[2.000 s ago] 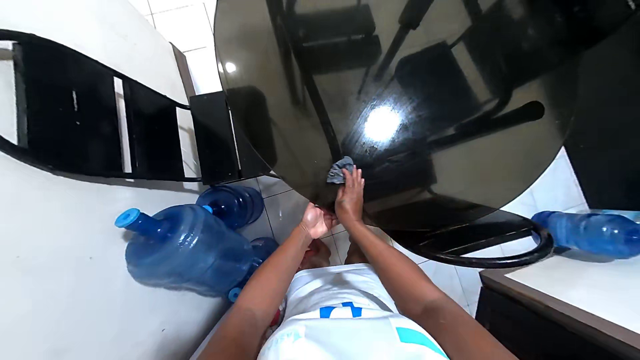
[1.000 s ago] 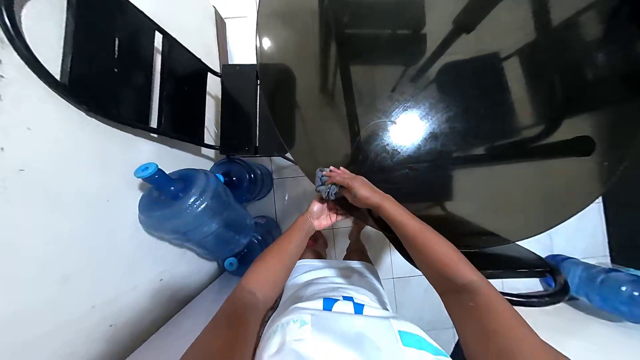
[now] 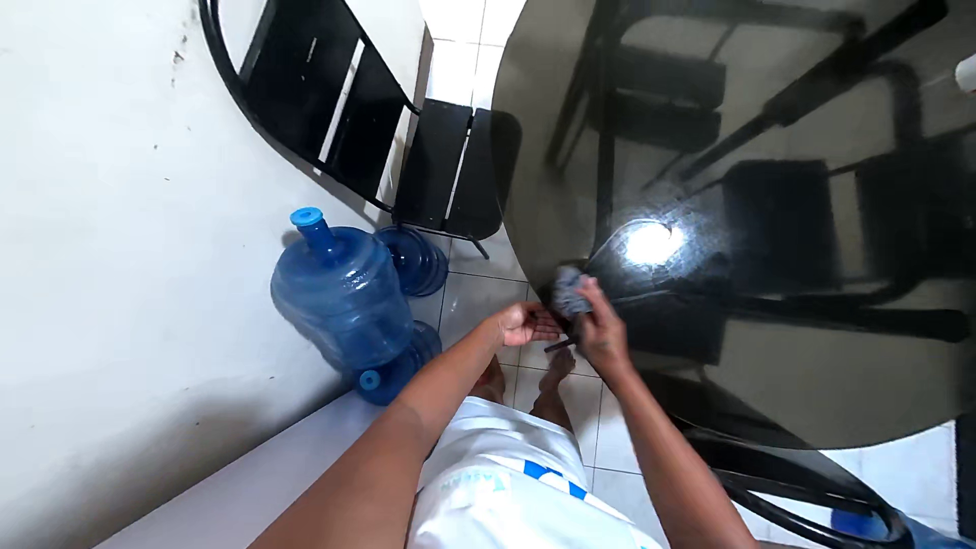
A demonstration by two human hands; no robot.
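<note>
My right hand (image 3: 602, 324) holds a crumpled grey cloth (image 3: 570, 291) against the near left edge of a round, dark glass table top (image 3: 785, 381). Palm up and fingers spread, my left hand (image 3: 528, 324) is just below and left of that edge, close to the cloth, with nothing seen in it. A lamp's bright reflection lies on the glass, up and right of the cloth. Through the tinted glass, dark chair shapes are visible.
A black slatted chair (image 3: 442, 168) stands left of the table by the white wall. Several blue water jugs (image 3: 343, 297) are on the left. Another black chair (image 3: 793, 488) is at the lower right, with a blue bottle (image 3: 858, 522) beyond it. White tiles (image 3: 488, 305) cover the floor.
The view has shifted left. My right hand has turned at the table edge with the cloth still in it. My left hand, near the right one before, is now a little apart from it.
</note>
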